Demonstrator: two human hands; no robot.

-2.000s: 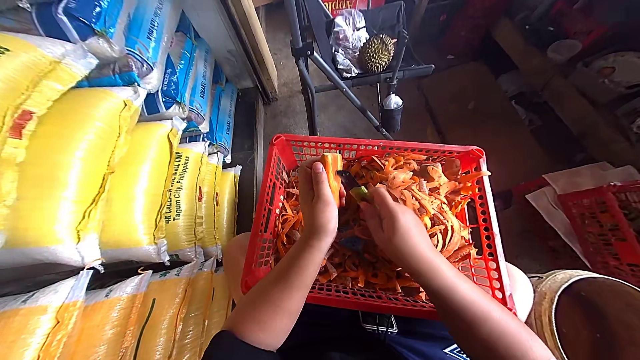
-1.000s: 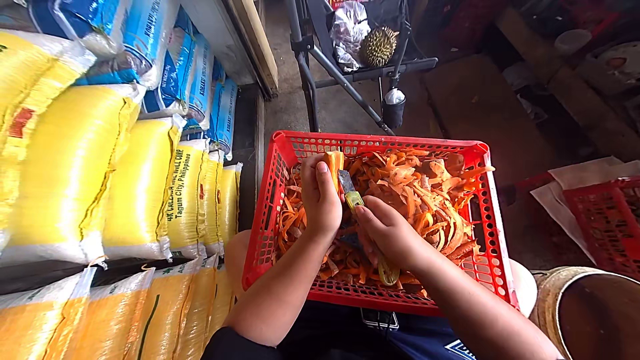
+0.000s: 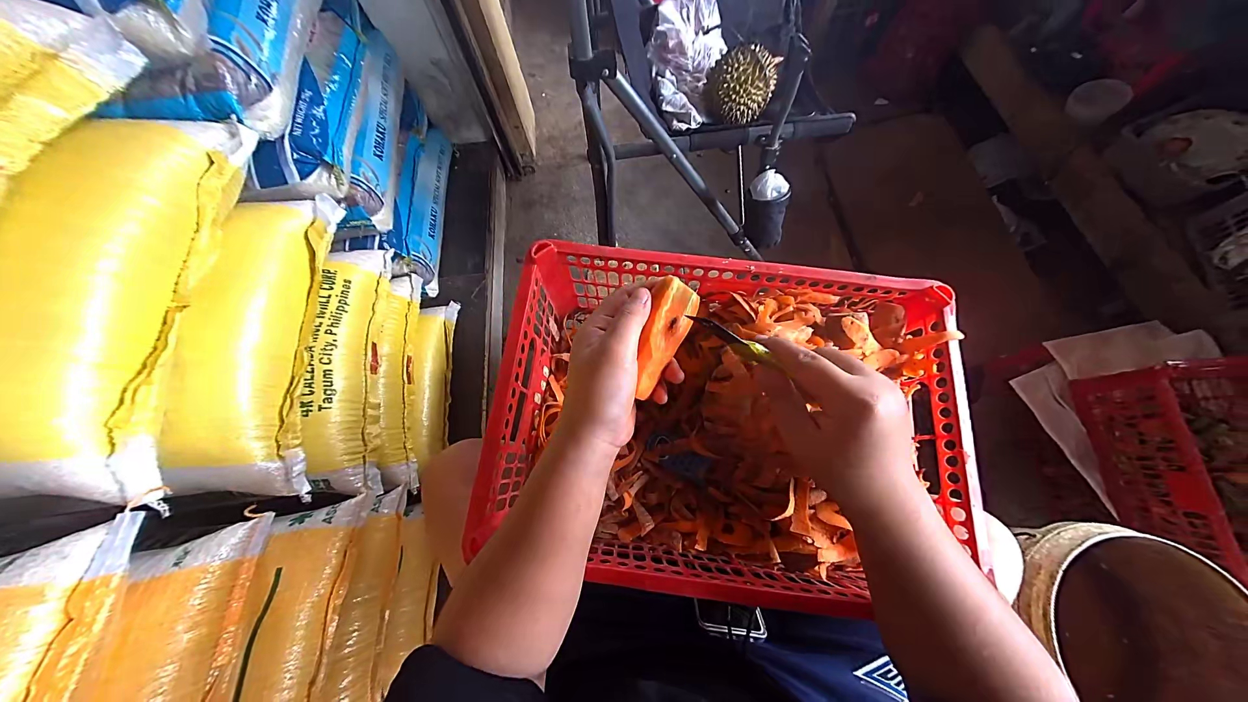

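My left hand (image 3: 606, 366) holds a peeled orange vegetable piece (image 3: 667, 331), probably carrot, upright over the left half of a red plastic crate (image 3: 741, 268). A dark spot shows on the piece's face. In my right hand (image 3: 840, 414) is a small knife or peeler (image 3: 736, 341) with a yellow-green handle; its dark tip points left at the piece, close to the spot. Whether the tip touches it I cannot tell. Orange peelings (image 3: 741, 487) fill the crate, which rests on my lap. My right hand hides part of the tool's handle.
Yellow sacks (image 3: 234, 341) and blue bags (image 3: 336, 107) are stacked at left. Beyond the crate stands a metal-framed folding chair (image 3: 673, 151) with a durian (image 3: 743, 84) and a plastic bag (image 3: 684, 58). At right are a round bucket (image 3: 1043, 575) and another red crate (image 3: 1121, 429).
The tool, lower and pointing up a second ago, now points left at the orange piece. The piece shows more of its length above my left fingers than before.
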